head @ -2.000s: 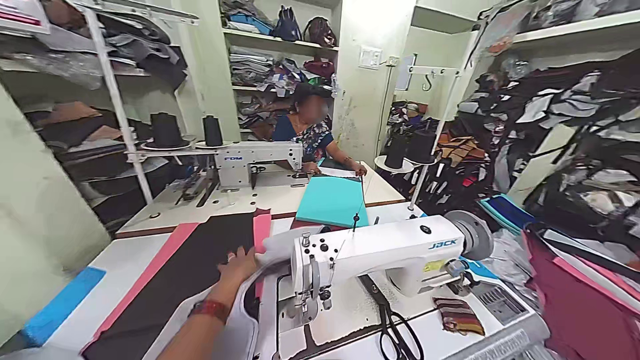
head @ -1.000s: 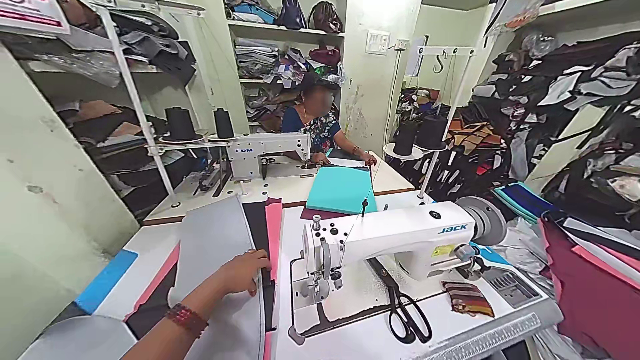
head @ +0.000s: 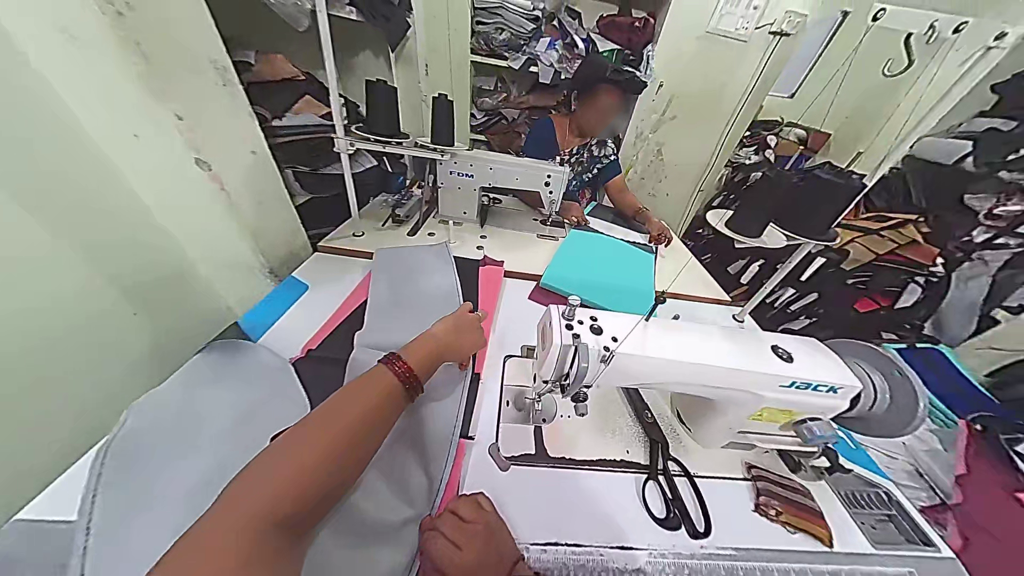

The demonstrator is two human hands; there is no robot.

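A long grey fabric piece (head: 408, 296) lies over black and pink layers, left of a white Jack sewing machine (head: 704, 360). My left hand (head: 458, 334), with red bangles at the wrist, is closed on this piece's right edge. At the bottom, my right hand (head: 470, 534) has curled fingers against the lower end of the same edge; whether they grip it is hidden. Another wide grey fabric part (head: 200, 416) spreads under and left of my left forearm. Black-handled scissors (head: 668, 472) rest on the machine bed, beside a striped fabric scrap (head: 788, 502).
Across the table a person (head: 580, 152) handles dark and white material beside a second sewing machine (head: 504, 180). Turquoise sheets (head: 604, 270) lie between the machines. A blue piece (head: 274, 308) is at the left, thread cones (head: 382, 108) stand behind, and maroon fabric (head: 992, 496) hangs at right.
The long grey piece, pulled in over the black one, now extends farther up the table. My right hand has come into view at the bottom. The view has moved closer and turned.
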